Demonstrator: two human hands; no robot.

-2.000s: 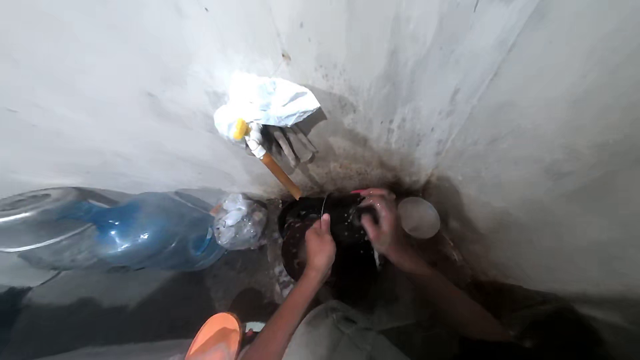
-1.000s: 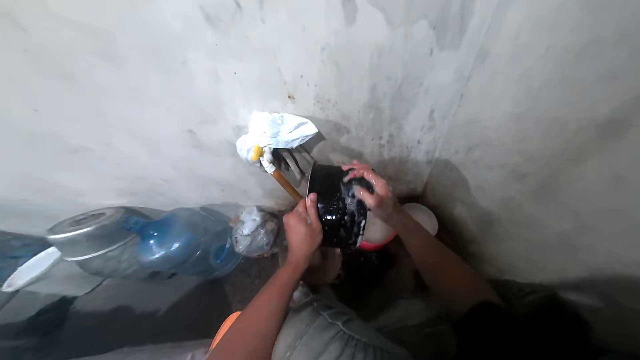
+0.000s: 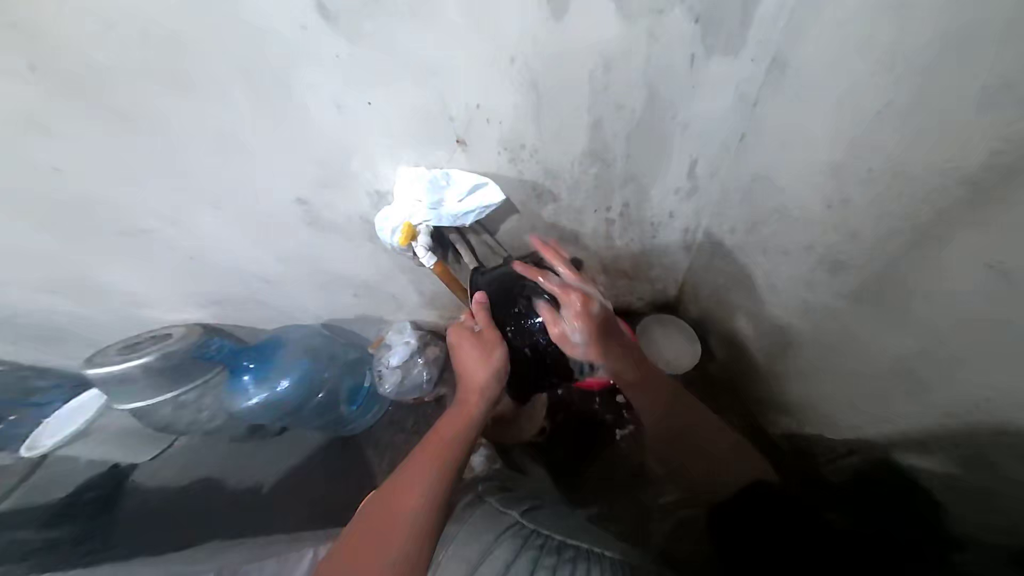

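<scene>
A black pot, wet and flecked with suds, is tilted on its side in front of me. My left hand grips its left rim, thumb on top. My right hand lies over the pot's right side with its fingers spread and somewhat blurred; suds cling to the skin, and whether it holds a scrubber cannot be told. Just above the pot, a tap with a yellow handle and a white plastic bag juts from the wall. Partly hidden behind my right wrist is a red-rimmed item.
A translucent round container stands right of my right wrist. To the left are a clear plastic bag, a blue water jug, a metal pot and a white bucket. The concrete wall rises close beyond.
Two seconds ago both hands were low over the dark area; the black pot is now raised and tilted. Since one second ago, my right hand's fingers have spread.
</scene>
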